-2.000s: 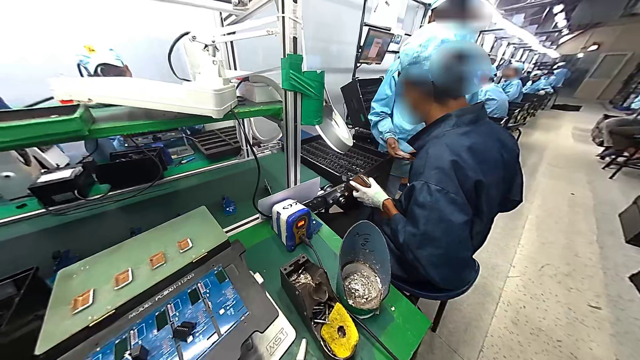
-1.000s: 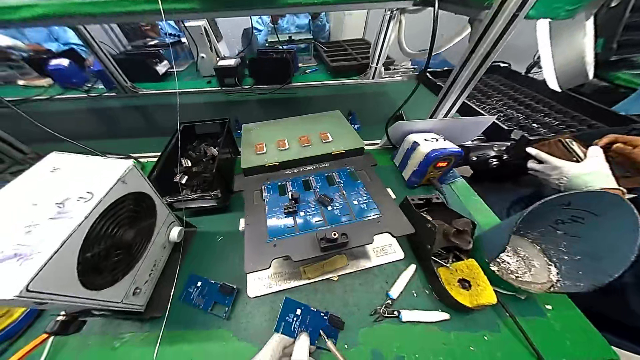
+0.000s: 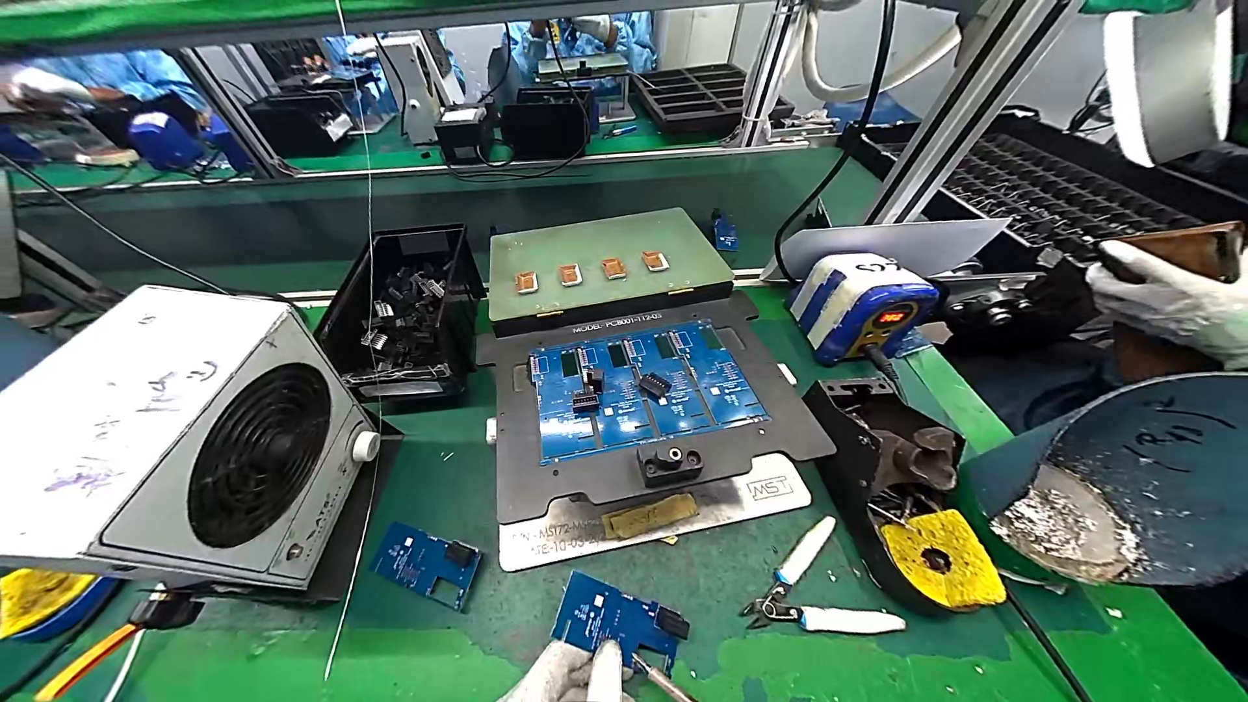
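At the bottom edge, my gloved left hand (image 3: 575, 675) grips a small blue circuit board (image 3: 614, 619) with a black connector and a square cutout. The metal end of a slim tool (image 3: 663, 680) reaches the board's lower edge from the right; its kind cannot be told, and my right hand is out of view. A similar loose blue board (image 3: 426, 565) lies to the left. Behind, a blue circuit board panel (image 3: 643, 390) sits in a dark fixture plate (image 3: 517, 487), with loose black connectors (image 3: 655, 386) on it. Side cutters (image 3: 780, 609) with white handles lie open at right.
A benchtop fan unit (image 3: 234, 448) stands left, beside a black bin (image 3: 390, 390) of connectors. At right are a blue soldering station (image 3: 863, 307), an iron stand with yellow sponge (image 3: 944, 561) and a blue container of solder scrap (image 3: 1072, 517). A co-worker's gloved hand (image 3: 1170, 297) is beyond.
The view has swung left and down from a seated co-worker to the bench. My left hand, absent from the oldest frame, now shows with the blue board.
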